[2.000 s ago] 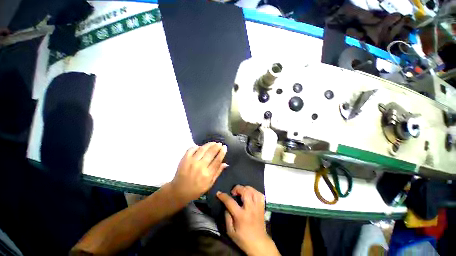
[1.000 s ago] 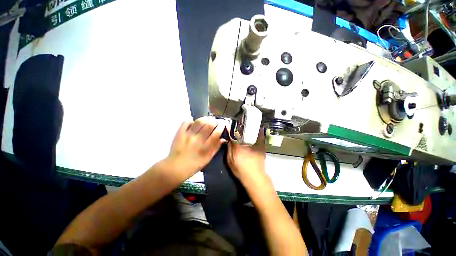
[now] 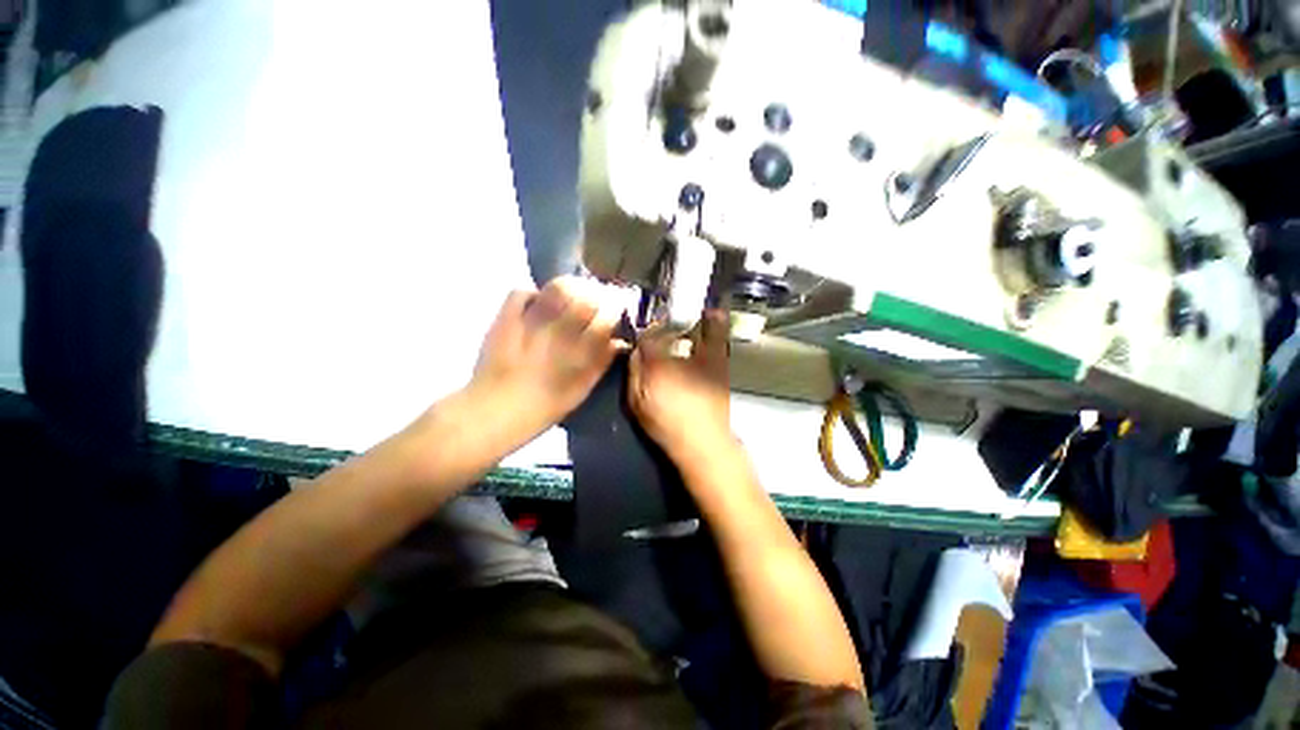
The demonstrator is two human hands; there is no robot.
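Note:
A long dark garment panel (image 3: 610,464) runs under the cream sewing machine head (image 3: 841,186) and hangs over the table's front edge. My left hand (image 3: 549,342) lies on the cloth at the left of the needle area, fingers together. My right hand (image 3: 682,385) is close beside it, fingertips at the presser area behind the pale upright bar (image 3: 690,283). The fingertips are partly hidden by the machine and blurred, so I cannot tell whether either hand pinches the cloth. The needle is hidden.
A dark half-moon stack (image 3: 93,271) lies on the white tabletop (image 3: 328,214) at left. Scissors with orange-yellow and green handles (image 3: 851,435) lie right of the needle. Dark cloth (image 3: 1126,478), a yellow item (image 3: 1098,536) and a blue bin (image 3: 1019,663) are at lower right.
Both hands have moved from the cloth near the table's front edge up to the needle area and stay there. The cloth's front part now hangs further over the edge. The view has shifted.

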